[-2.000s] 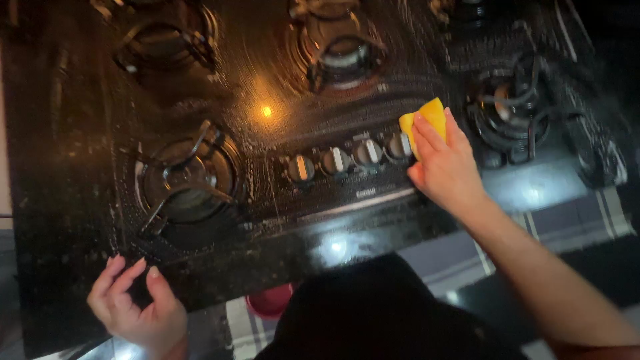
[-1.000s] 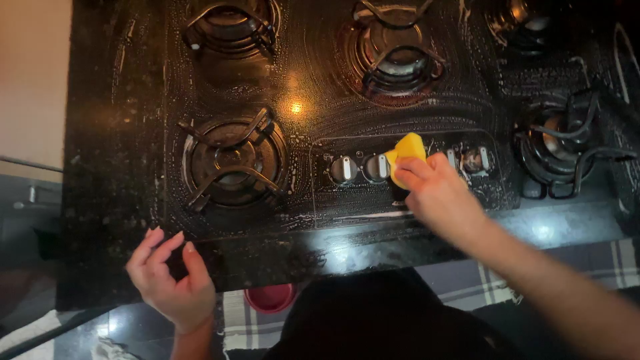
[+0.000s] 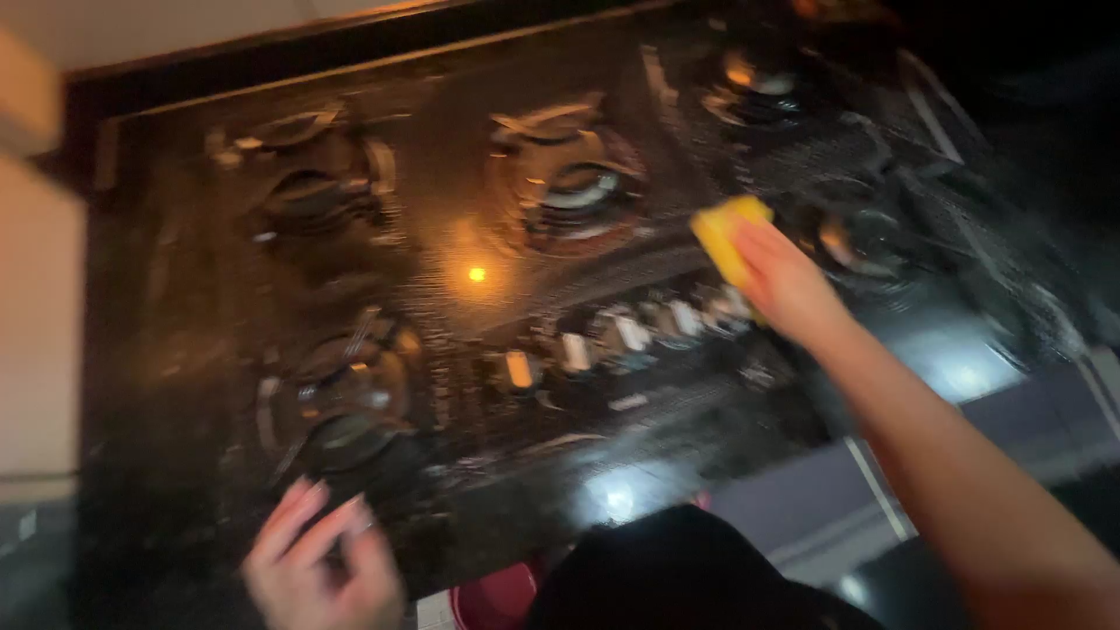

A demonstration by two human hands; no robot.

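My right hand [image 3: 783,284] grips a yellow sponge or cloth [image 3: 731,236] on the wet black glass cooktop [image 3: 437,219], just beyond the right end of the row of control knobs [image 3: 630,332]. Blur hides whether the yellow piece is pressed flat. My left hand [image 3: 328,560] holds nothing; its fingers are apart and slightly curled by the front edge, below the front left burner [image 3: 346,394]. Streaks of moisture or suds mark the glass around the burners.
More burners stand at the back left [image 3: 306,192], back middle [image 3: 577,188], back right [image 3: 757,87] and front right [image 3: 862,245], some with raised supports. Below the front edge are a dark red round container [image 3: 494,599] and a striped cloth [image 3: 805,490]. A pale wall [image 3: 39,332] bounds the left side.
My right hand has moved the yellow piece from among the knobs to past their right end, farther back. My left hand remains near the front edge. The view has shifted and tilted.
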